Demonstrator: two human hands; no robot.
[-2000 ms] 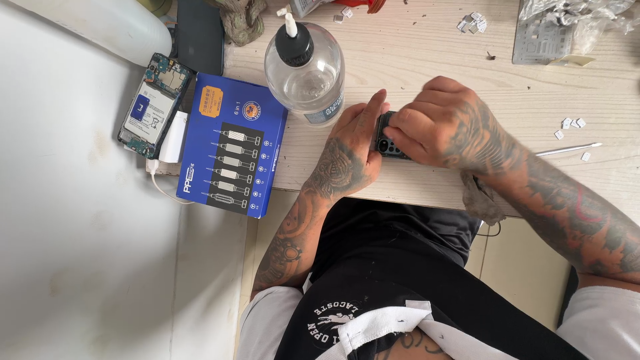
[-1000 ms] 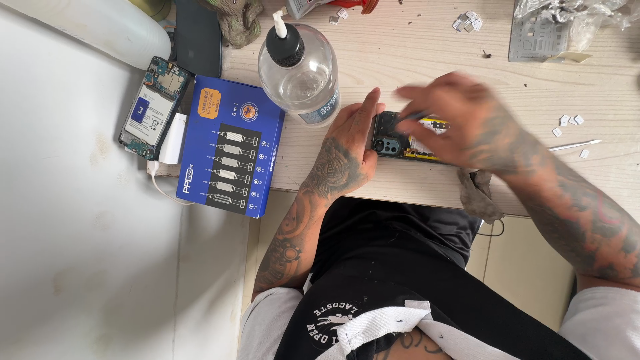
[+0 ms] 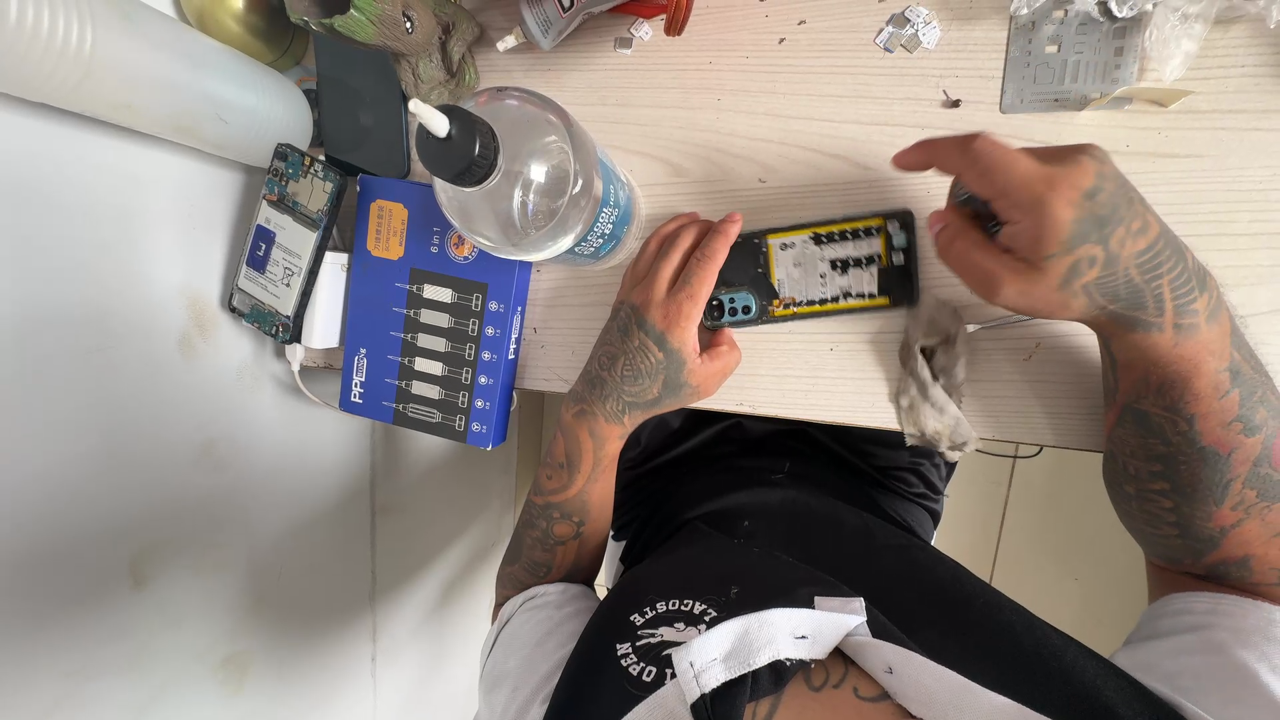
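Note:
An opened smartphone [image 3: 750, 280] lies on the wooden-topped table, its battery [image 3: 828, 264] with yellow edges exposed and its blue-grey camera module at the left end. My left hand [image 3: 680, 320] grips that left end, fingers along the top side and thumb at the lower edge. To the right of the phone, my right hand [image 3: 1020, 225] is raised with its index finger stretched out. A small dark object [image 3: 972, 208] shows within its curled fingers; what it is cannot be made out. A crumpled grey cloth [image 3: 932, 385] lies at the table's front edge, below the phone's right end.
A clear alcohol bottle [image 3: 540, 180] stands left of the phone, beside a blue screwdriver-set box [image 3: 435, 310]. Another opened phone [image 3: 285, 245] rests farther left. A metal stencil [image 3: 1070, 60], small metallic pieces [image 3: 908, 30] and a screw [image 3: 952, 101] lie toward the back.
My right hand has moved off the phone to the right, uncovering the battery that it hid two seconds ago. My left hand has stayed at the phone's left end.

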